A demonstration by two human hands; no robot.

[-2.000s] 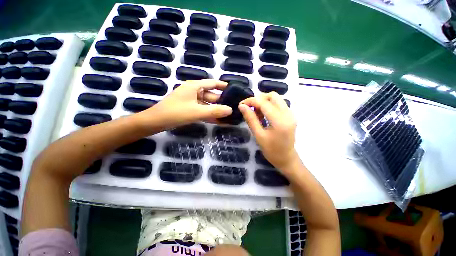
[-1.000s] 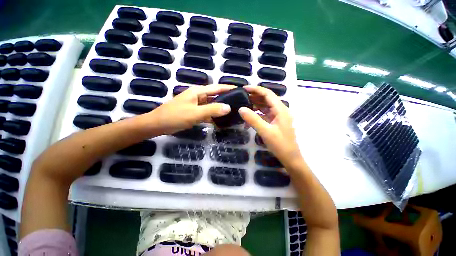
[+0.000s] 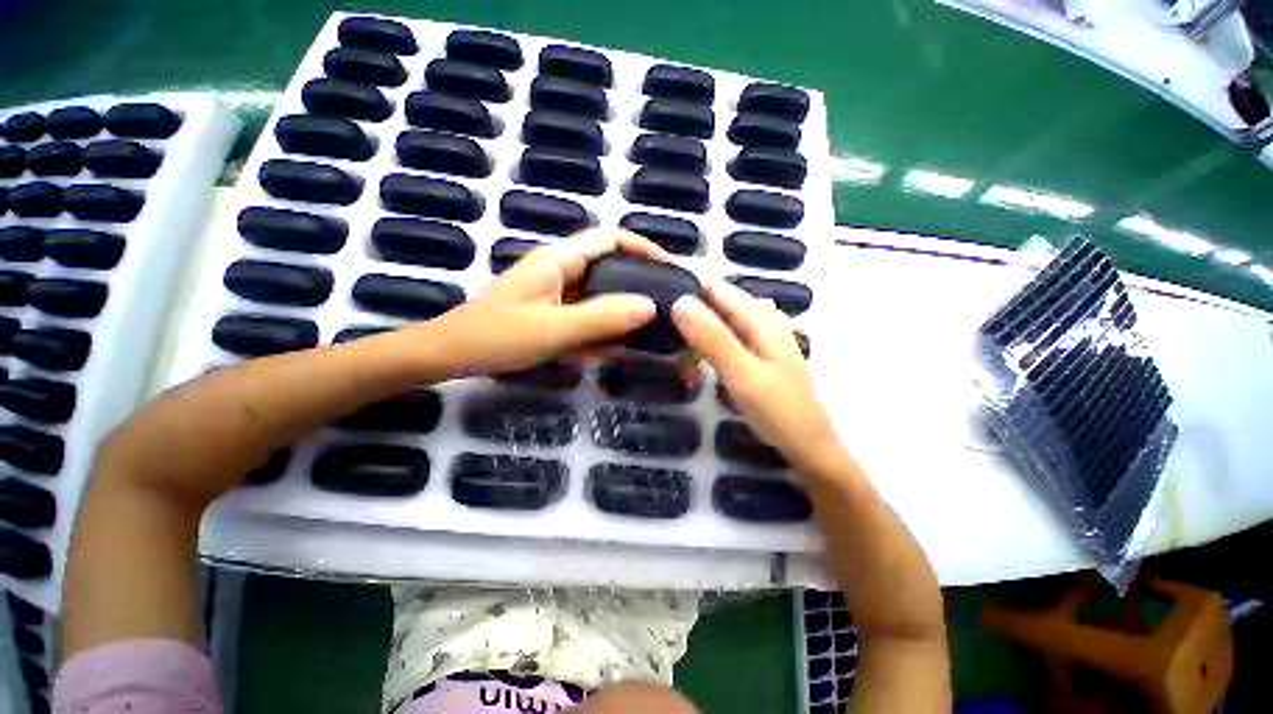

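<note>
A black rounded housing (image 3: pixel 639 283) is held between my two bare hands above the foam tray (image 3: pixel 489 527). My left hand (image 3: pixel 538 310) grips its left side, with the thumb on the near face. My right hand (image 3: pixel 747 352) holds its right side, with the thumb on the near face and the fingers behind. No small adhesive piece can be made out. The white foam tray holds rows of black housings standing in slots. A clear shiny film (image 3: pixel 579 426) lies over the near rows of the tray.
A second foam tray (image 3: pixel 119 300) with black housings stands at the left edge. A bagged stack of black-grid pad sheets (image 3: pixel 1082 391) lies on the white surface at right. An orange stool (image 3: pixel 1138 644) is below right. A green surface (image 3: pixel 921 98) lies beyond.
The fingers of my right hand have moved from the housing's near face to its right side. The housing has turned and now shows its long rounded side. Both hands stay over the tray.
</note>
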